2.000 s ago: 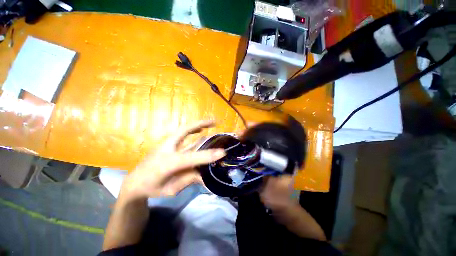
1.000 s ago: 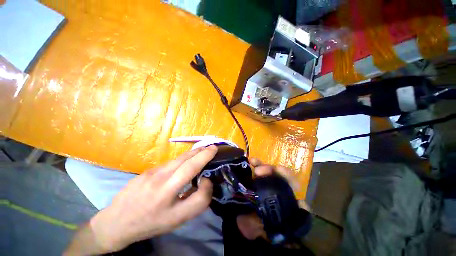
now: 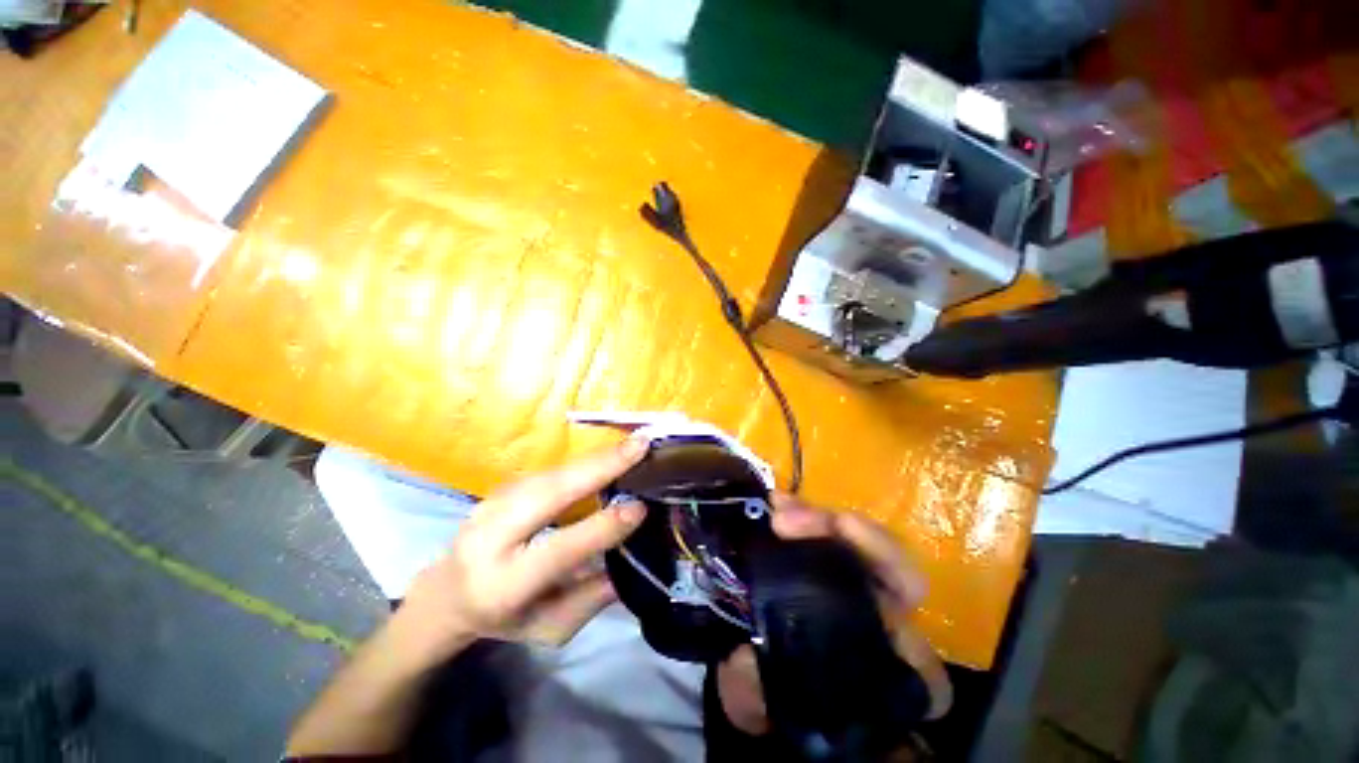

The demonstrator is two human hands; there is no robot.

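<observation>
The open black camera base housing [image 3: 663, 596] is over my lap at the bench's front edge, with thin multicoloured wires [image 3: 713, 570] inside. My left hand [image 3: 529, 552] grips its left rim with thumb and fingers. A white bracket with a flat white antenna [image 3: 634, 420] shows behind the housing. My right hand [image 3: 865, 559] holds the black camera head [image 3: 827, 641] against the housing's right side; the head hides part of this hand. The wires run between the two parts. The pigtail cable [image 3: 730, 306] runs from behind the housing across the orange top.
The grey-white screw feeder [image 3: 917, 224] stands on the orange bench [image 3: 373, 283] at the right. The electric screwdriver [image 3: 1148, 313] points at its front, with its cord [image 3: 1163, 447] below. White sheets [image 3: 224, 119] lie at the left. A green conveyor belt [image 3: 790, 60] runs behind.
The housing has turned so its opening and the white bracket's antenna show. The black head has swung down to the lower right. My left hand has shifted onto the rim. The camera view has also turned.
</observation>
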